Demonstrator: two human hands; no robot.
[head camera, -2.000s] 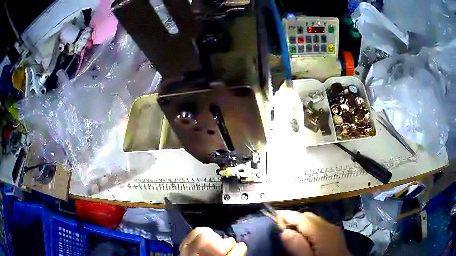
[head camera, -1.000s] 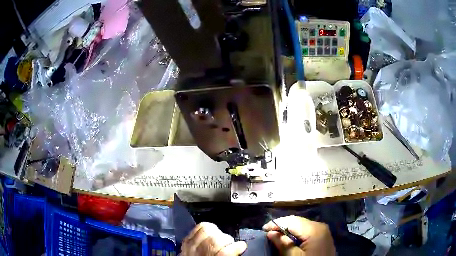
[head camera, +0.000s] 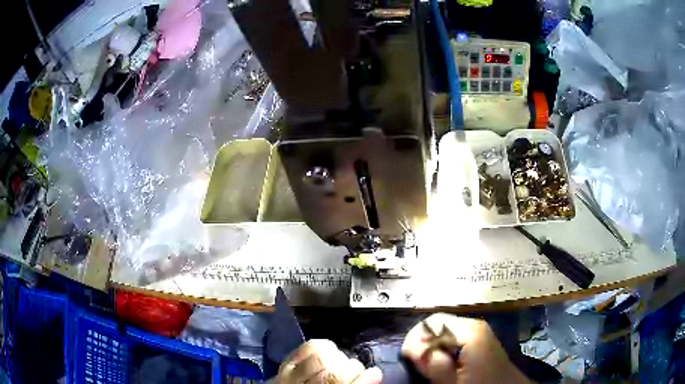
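Observation:
A dark garment lies at the bottom centre, below the table edge, with a pointed piece of it standing up. My left hand is closed on the cloth, cut off by the bottom edge. My right hand is closed just to its right, around a small pointed metal tool, perhaps thread snips; it is blurred. The cloth between my hands is partly hidden. The button-sewing machine stands above them, its clamp and needle area with no cloth under it.
A two-section tray of buttons, a screwdriver and tweezers lie right of the machine. Another two-section tray is on the left, beside clear plastic bags. A control panel stands behind. Blue crates are lower left.
The view has shifted, so the machine and table sit further right. My right hand has turned, and the tool's tip now points up beside the fingers. My left hand still holds the cloth.

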